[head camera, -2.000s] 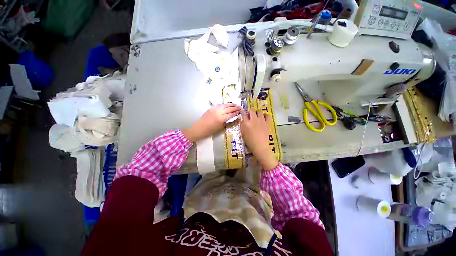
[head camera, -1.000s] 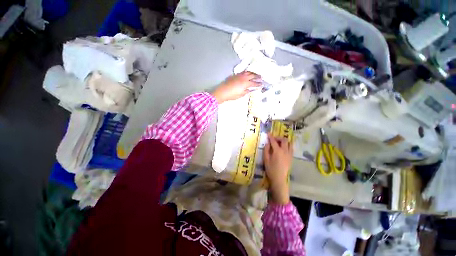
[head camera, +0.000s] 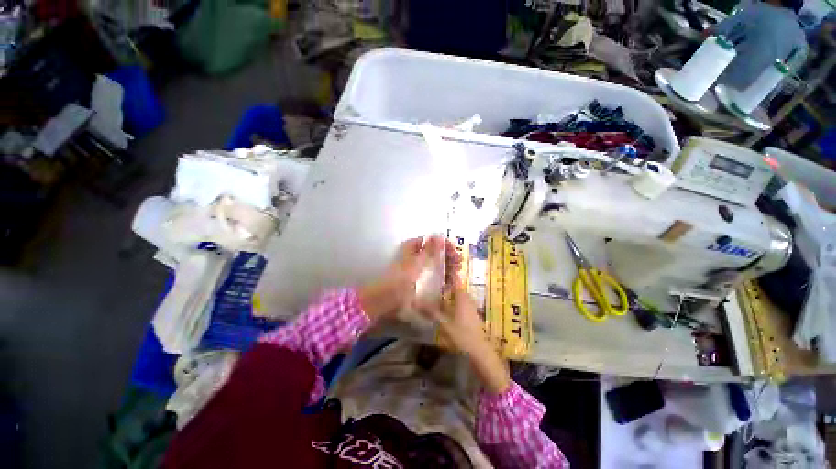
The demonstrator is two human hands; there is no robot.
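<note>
My left hand (head camera: 396, 279) and my right hand (head camera: 456, 307) are close together at the front of the machine table, both blurred. A white fabric strip (head camera: 428, 286) shows between them; the exact grip of the fingers is blurred. More white cloth (head camera: 469, 203) lies beyond my hands, left of the needle area, partly washed out by glare. Yellow tape with black letters (head camera: 510, 307) lies on the bed right of my right hand. The sewing machine (head camera: 623, 206) stands to the right. Scissors with yellow handles (head camera: 600, 293) lie open on its bed.
Stacked white cloth (head camera: 220, 197) is at the left over a blue crate (head camera: 240, 298). A white bin (head camera: 412, 87) with dark and red scraps runs behind the table. The control panel (head camera: 724, 171) is at the far right. A black phone-like rectangle (head camera: 634, 401) lies lower right. A person (head camera: 768, 41) is at top right.
My left hand has come back from the far cloth towards my body. My right hand has moved left off the tape to meet it. The camera view has shifted.
</note>
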